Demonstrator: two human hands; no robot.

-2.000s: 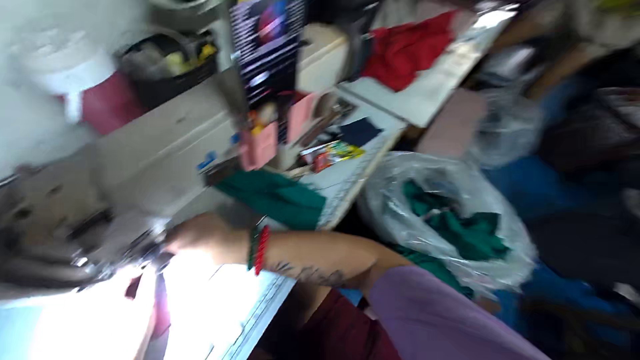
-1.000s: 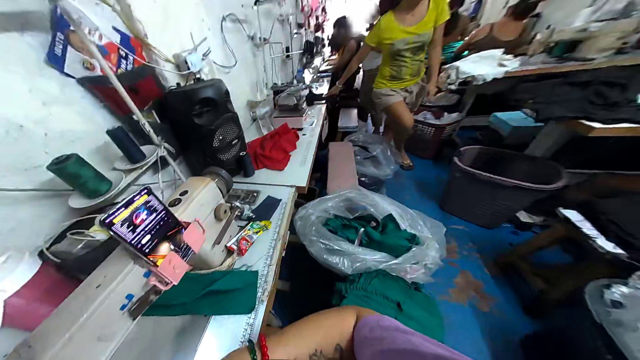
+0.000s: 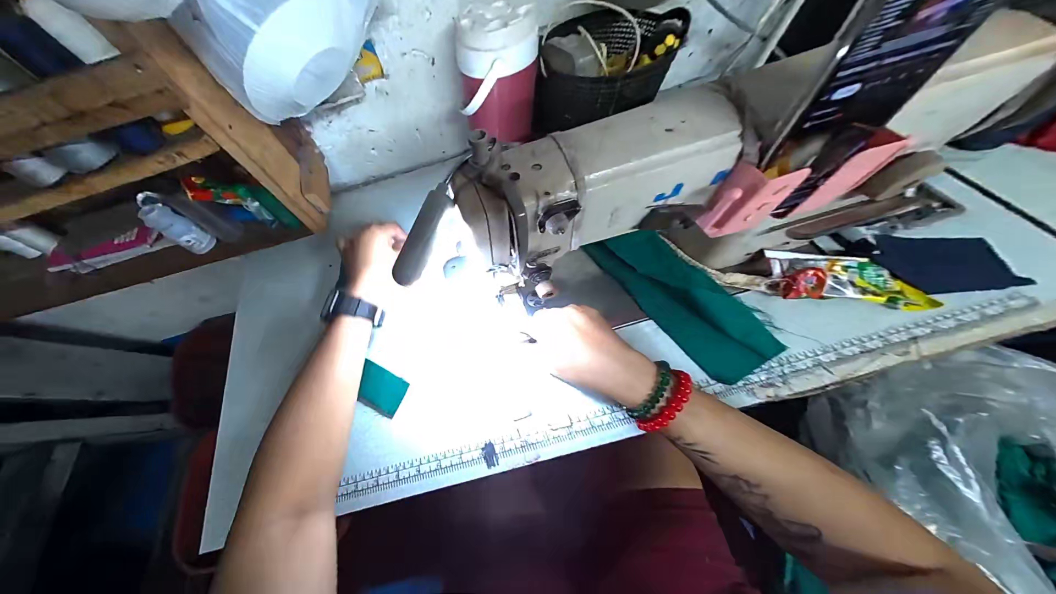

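A bright lamp washes out the middle of the table around the needle of a sewing machine (image 3: 528, 190). My left hand (image 3: 371, 260), with a dark watch at the wrist, lies left of the machine head; green fabric shows beside its fingers and a green piece (image 3: 383, 388) lies below the wrist. Close to the presser foot, on its right, is my right hand (image 3: 577, 346), its fingers bleached by glare, so what they hold cannot be told. A longer strip of green fabric (image 3: 693, 305) lies under the machine arm.
Behind the machine stand a red and white jug (image 3: 497, 74) and a black basket (image 3: 610, 87). A wooden shelf (image 3: 239, 124) is at upper left. A phone in a pink holder (image 3: 759, 198), snack packets (image 3: 850, 279) and navy fabric (image 3: 949, 262) are on the right, with a plastic bag (image 3: 907, 429) below.
The view has swung from the room back down to the machine. Both hands are now in view; one second ago only the right forearm showed at the bottom edge.
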